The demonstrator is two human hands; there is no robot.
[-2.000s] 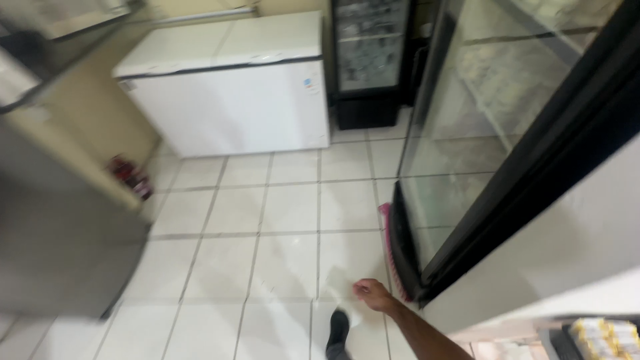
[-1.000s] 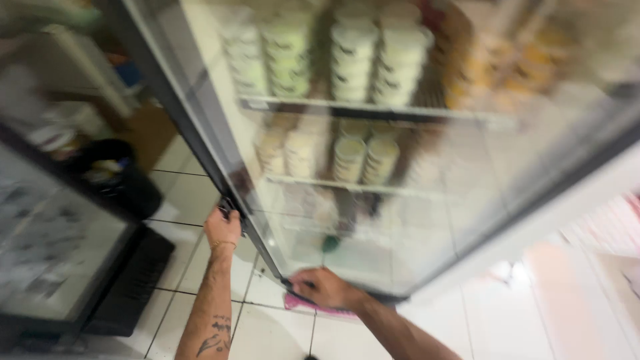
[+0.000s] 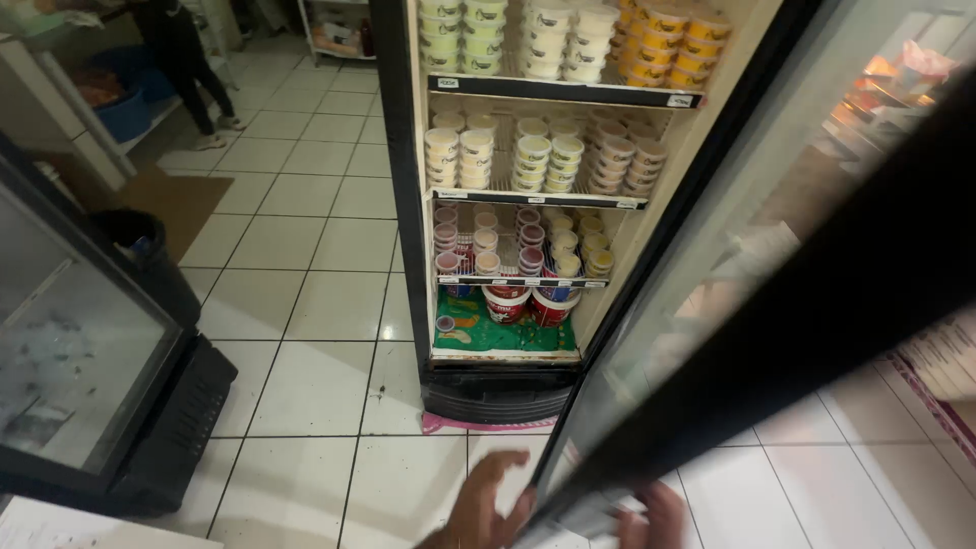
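A display refrigerator point(image 3: 499, 396) stands with its glass door point(image 3: 732, 305) swung out to the right. My left hand point(image 3: 488, 499) is beside the door's lower left edge, fingers apart and curved, with nothing seen in it. My right hand point(image 3: 652, 518), blurred, is at the door's other side, partly hidden by the black frame; its hold on the door is unclear. Stacks of lidded tubs with green point(image 3: 461, 34), white point(image 3: 568, 38) and orange point(image 3: 671, 46) contents fill the upper shelf. Smaller cups point(image 3: 530, 252) stand lower down, above red buckets point(image 3: 554, 309) on a green sheet point(image 3: 496, 335).
Another glass-door refrigerator point(image 3: 76, 328) stands at the left, near a black bin point(image 3: 145, 259). Farther back are a person in dark clothes point(image 3: 183, 61), blue tubs point(image 3: 122, 103) and a metal rack point(image 3: 339, 34). A pink cloth point(image 3: 488, 424) lies under the open refrigerator on the tiled floor.
The refrigerator door, closed one second ago with my hands at its left edge, now stands open. My left hand has let go of its edge by the handle. The view has shifted much.
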